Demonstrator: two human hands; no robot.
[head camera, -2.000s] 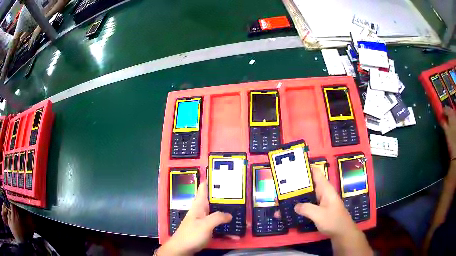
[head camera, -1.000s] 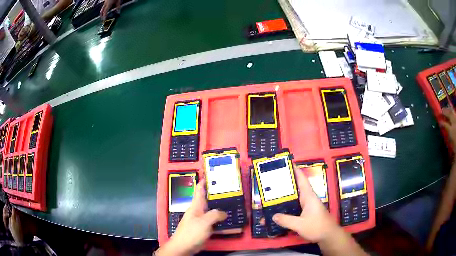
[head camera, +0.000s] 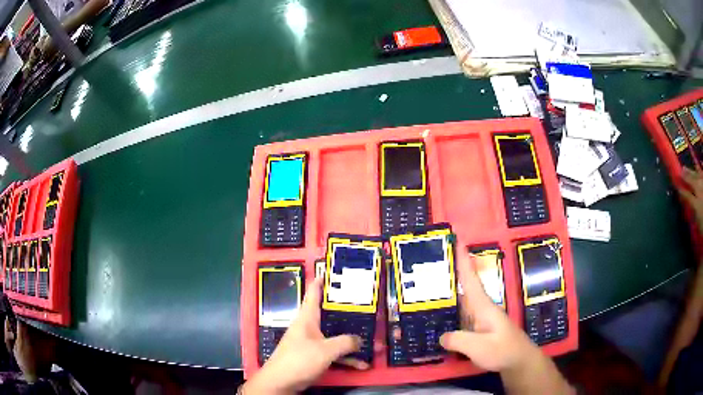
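My left hand (head camera: 307, 349) holds a black keypad phone (head camera: 351, 284) with a yellow frame and a lit white and dark screen, thumb on its keypad. My right hand (head camera: 493, 332) holds a like phone (head camera: 423, 279), thumb at its keypad. Both are upright side by side over the front row of a red phone tray (head camera: 351, 139). In the back row lie a phone with a cyan screen (head camera: 285, 180) and two with dark screens (head camera: 403, 167); two pockets there are empty. Front-row phones show lit screens, some partly hidden by the hands and held phones.
Loose batteries (head camera: 587, 146) are heaped right of the tray, before a white sheet stack (head camera: 566, 31). A red-orange and black piece (head camera: 412, 38) lies on the green bench. Other red trays stand at left (head camera: 65, 239) and right (head camera: 655, 116). People's hands show at both side edges.
The right-hand phone has moved left and turned straighter, close beside the left-hand one. Both held screens now show more dark area. The other person's hand at the far side has gone from view.
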